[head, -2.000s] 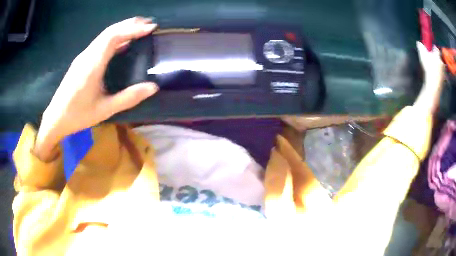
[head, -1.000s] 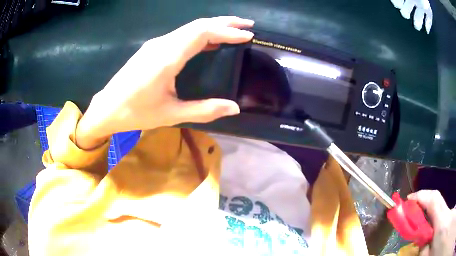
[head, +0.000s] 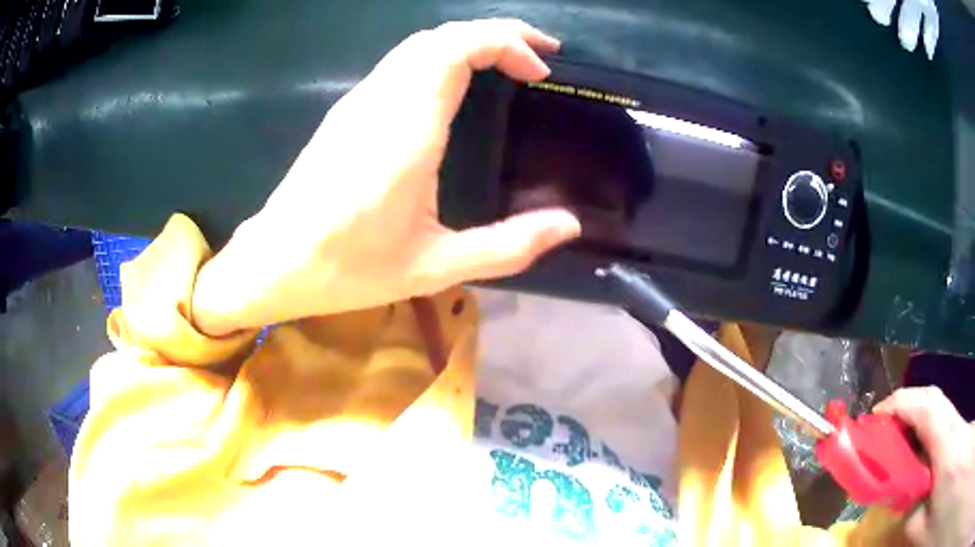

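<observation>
The black video speaker lies on the dark green bench top, its glossy screen reflecting a light. My left hand grips its left end, fingers over the far edge and thumb on the front near the screen's lower left corner. My right hand, partly cut off by the right edge, holds the red-handled tool, possibly a soldering iron. Its silver shaft points up and left, and its dark tip is at the speaker's near edge, below the screen. I cannot tell if the tip touches.
A white glove lies at the far right of the green bench top. Black ribbed units stand at the far left. Blue crates are beside the bench at left. Crumpled clear film is below the bench edge at right.
My right hand has brought the red-handled tool from the far right to the speaker, and its tip has lately shifted left along the near edge. My left thumb has moved further over the front.
</observation>
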